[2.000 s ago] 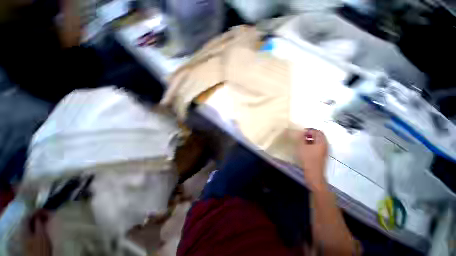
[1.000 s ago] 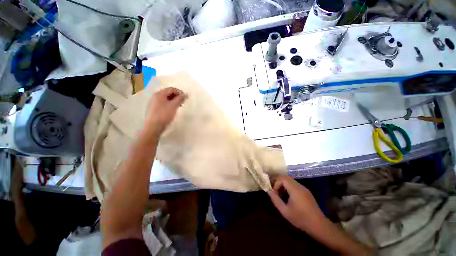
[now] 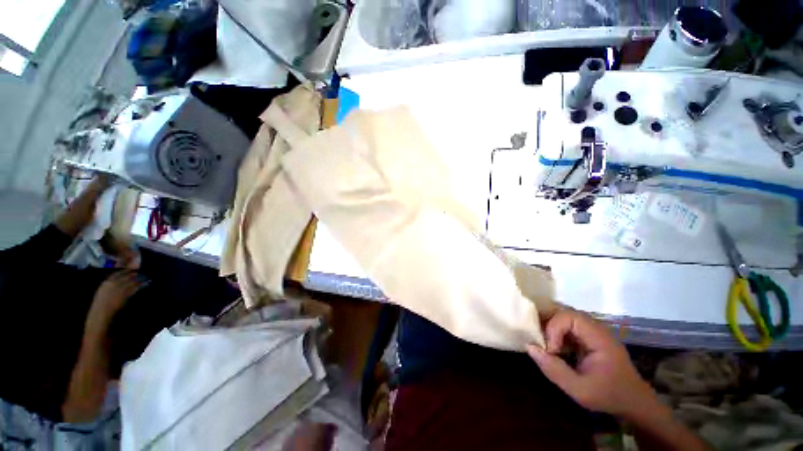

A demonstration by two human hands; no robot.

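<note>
A beige cloth panel (image 3: pixel 396 211) lies slantwise on the white table and hangs over its front edge. My right hand (image 3: pixel 581 357) pinches the panel's lower right corner between thumb and fingers at the table edge. A blurred reddish-brown shape at the bottom edge, by the pale fabric bundle (image 3: pixel 229 379), may be my left hand; its fingers and any hold cannot be made out. More beige pieces (image 3: pixel 273 203) lie beyond the panel's left end and hang over the edge. The sewing machine's needle area (image 3: pixel 581 189) is right of the panel, apart from it.
Scissors (image 3: pixel 748 304) with yellow and green handles lie at the right. Paper labels (image 3: pixel 671 213) lie by the machine. A neighbouring machine (image 3: pixel 180 158) and another person's hand (image 3: pixel 114 291) are at the left. Loose beige cloth (image 3: pixel 704 374) is below the table edge at lower right.
My left hand has left the panel's upper part. My right hand still pinches the corner. The view has turned left, showing the pale bundle and the other person more fully.
</note>
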